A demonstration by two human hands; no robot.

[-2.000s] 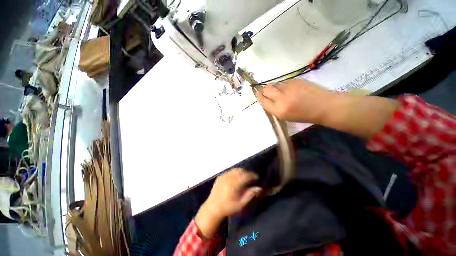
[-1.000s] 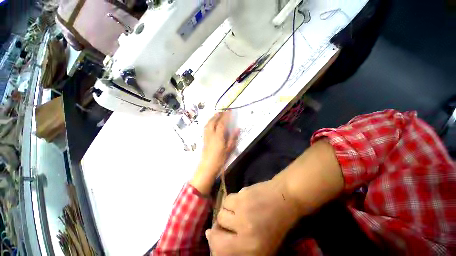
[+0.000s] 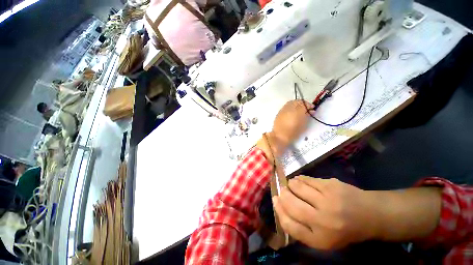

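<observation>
A narrow brown strap (image 3: 278,173) runs from my left wrist down to my right hand, and a folded part hangs below over the lap. My right hand (image 3: 327,212) pinches the strap in front of the table edge. My left hand (image 3: 292,124) is blurred and reaches over the tabletop right of the needle area. Its fingertips are at the red handles of the thread snips (image 3: 322,96); whether they grip them is unclear. No strap shows under the presser foot (image 3: 241,124).
The white sewing machine (image 3: 269,49) stands across the back of the white tabletop (image 3: 176,171). A thin black cable (image 3: 365,93) curves right of the snips. A bundle of brown strips (image 3: 110,222) hangs left of the table. Behind the machine is a person in pink (image 3: 184,33).
The strap has left the needle area and is now in my right hand. My left hand has moved from the lap up to the snips. The view has shifted.
</observation>
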